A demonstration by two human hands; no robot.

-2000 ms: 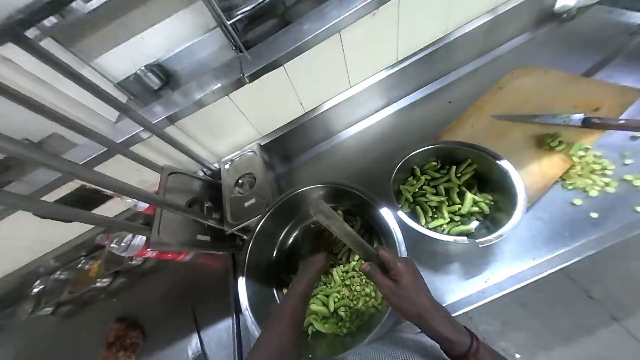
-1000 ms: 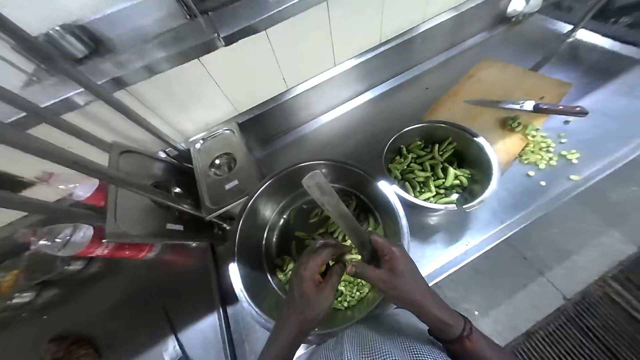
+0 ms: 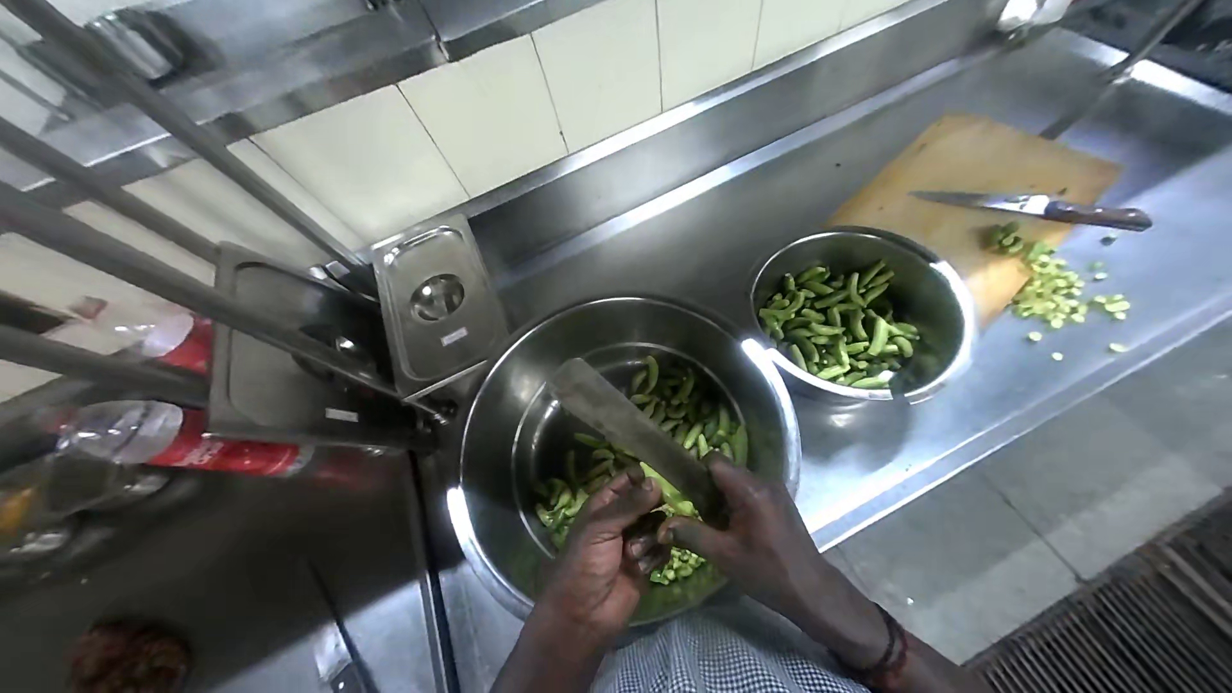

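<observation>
A wide steel bowl [image 3: 510, 385] holds whole green finger-like vegetables [image 3: 688, 409] and small cut green pieces [image 3: 679, 566]. Over it, my right hand [image 3: 756, 525] grips a broad-bladed knife [image 3: 630, 428], its blade pointing up and left. My left hand [image 3: 611, 549] has its fingers curled close to the blade and the right fingertips; a green vegetable shows between the hands, though whether the left fingers pinch it cannot be seen. To the right, a smaller steel bowl [image 3: 948, 337] holds more green vegetables [image 3: 842, 322].
Behind the smaller bowl lies a wooden cutting board [image 3: 924, 183] with a wooden-handled knife [image 3: 1035, 205] and chopped green pieces [image 3: 1054, 289]. Lidded steel containers [image 3: 438, 298] stand left of the wide bowl, near metal bars [image 3: 183, 260] and plastic bottles with red labels [image 3: 231, 452].
Two seconds ago my left hand was low inside the wide bowl; it has since come up beside the knife blade. The knife remains in my right hand. The view has shifted.
</observation>
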